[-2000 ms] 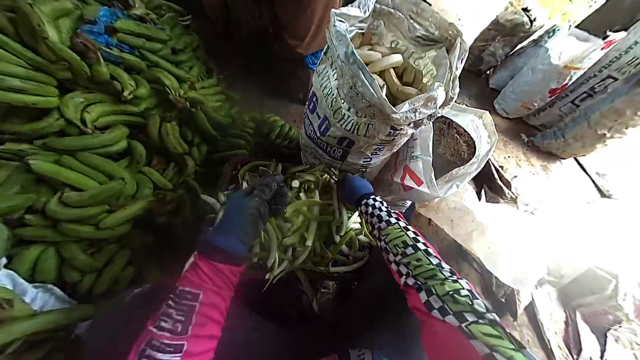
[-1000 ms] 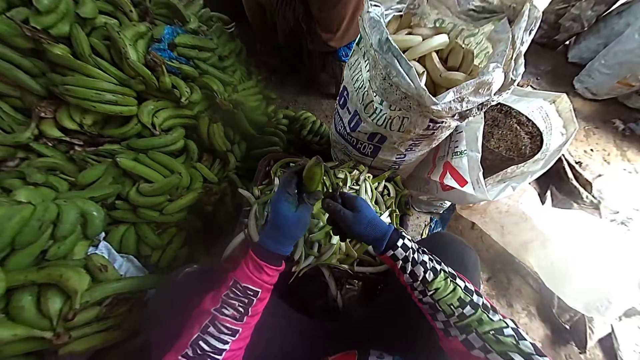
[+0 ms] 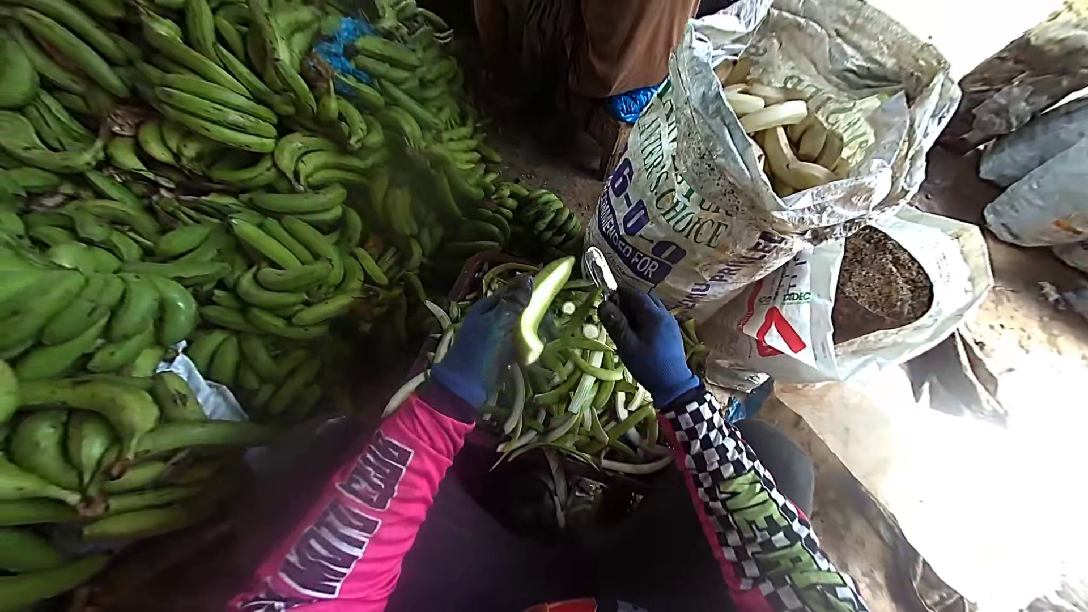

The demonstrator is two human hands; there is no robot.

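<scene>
My left hand (image 3: 480,348), in a blue and dark glove, holds a green banana (image 3: 544,308) with a pale peeled strip along it. To its right, my right hand (image 3: 648,338), gloved the same way, grips a metal peeler (image 3: 600,270), its end pointing up beside the banana without touching it. Green and white banana peels (image 3: 586,391) fill a dark container under both hands. Peeled pale bananas (image 3: 790,149) lie in the open printed sack (image 3: 680,195) at the upper right.
A large heap of green bananas (image 3: 289,246) covers the left side. Beside the printed sack stands a white sack (image 3: 816,331) with brown grainy material (image 3: 884,272). Grey sacks (image 3: 1041,170) lie at the far right. Another person's brown-clothed leg (image 3: 633,47) is at the top.
Two seconds ago both hands were among the peels; one second ago the left held a mostly green banana. Now a pale peeled strip shows on the banana, and the peeler is clearly visible.
</scene>
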